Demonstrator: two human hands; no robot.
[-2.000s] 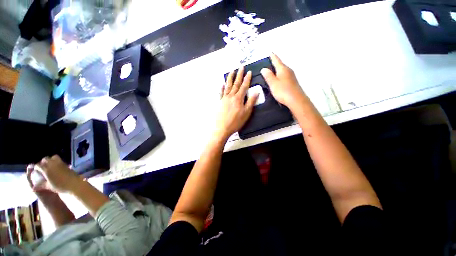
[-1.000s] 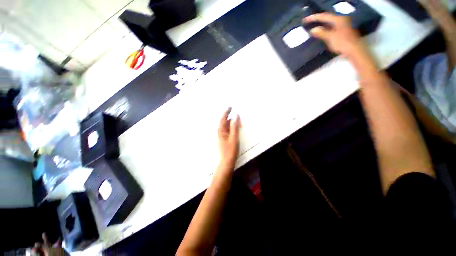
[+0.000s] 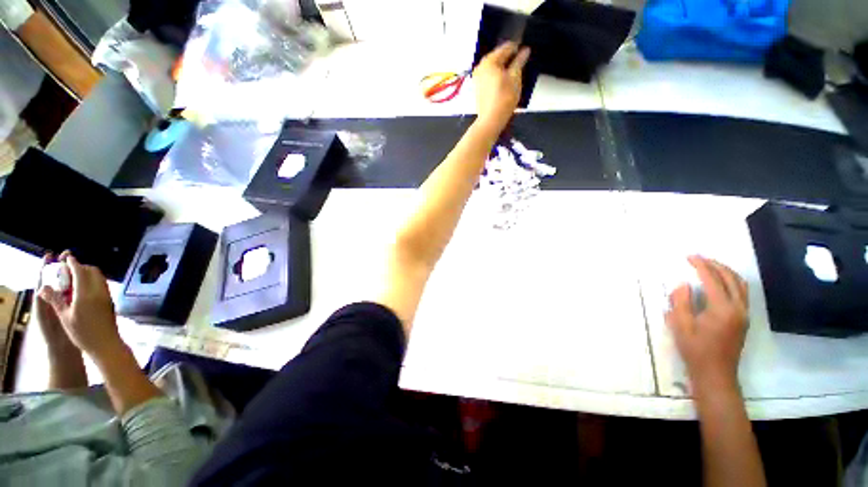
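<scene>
My left hand (image 3: 501, 86) reaches to the back of the table, its fingers on the edge of an open black box piece (image 3: 492, 30). Another black box piece (image 3: 577, 40) stands close beside it. My right hand (image 3: 712, 319) is over the white table at the right, fingers slightly curled and apart, with nothing clear in it. A packed black box (image 3: 795, 285) with a white device (image 3: 820, 263) stands right of it, cut by the picture's edge. The white cable pile (image 3: 515, 181) lies below my left wrist.
Red-orange scissors (image 3: 443, 87) lie left of my left hand. At the left are two black boxes with white devices (image 3: 290, 228) and one with an empty cut-out (image 3: 188, 276). A neighbour's hands (image 3: 86, 300) hold something white. Clear bags (image 3: 252, 48) and a blue bag (image 3: 709, 30) lie at the back.
My left hand has moved from the table's middle to the black piece at the back. My right hand has come off the packed boxes at the right. The view has turned.
</scene>
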